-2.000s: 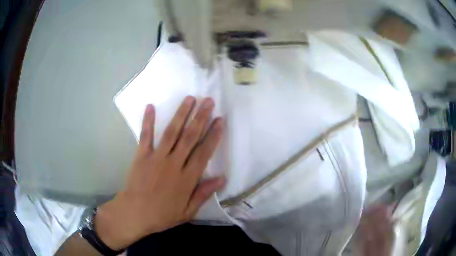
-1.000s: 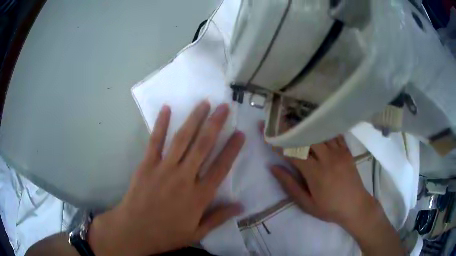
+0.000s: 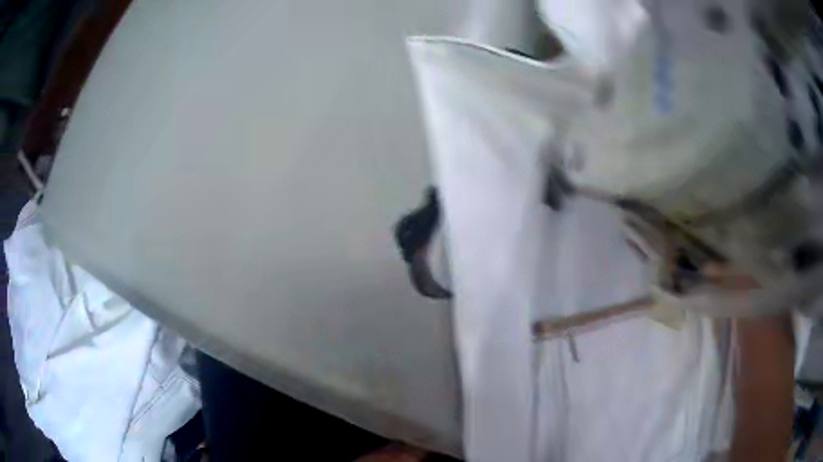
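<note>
A white garment panel (image 3: pixel 496 244) with tan stitching runs down beneath the cream sewing machine head (image 3: pixel 713 135), which has blurred blue lettering. The needle area is blurred. My right hand (image 3: pixel 726 278) is mostly hidden behind the machine head, with the forearm coming up from the bottom right; its fingers cannot be made out. A sliver of what seems to be my left hand (image 3: pixel 397 453) shows at the bottom edge, cut off by the picture. A dark curved item (image 3: pixel 420 242), perhaps thread snips, lies at the panel's left edge.
The pale grey-green machine table (image 3: pixel 253 180) spreads to the left with a curved front edge. Heaped white cloth (image 3: pixel 90 352) hangs beyond its lower left edge. Dark clothing shows below the table edge. A brown edge runs along the upper left.
The view has swung, and the panel now lies farther right in the picture. My left hand has left the panel and dropped to the bottom edge. More of the dark curved item shows.
</note>
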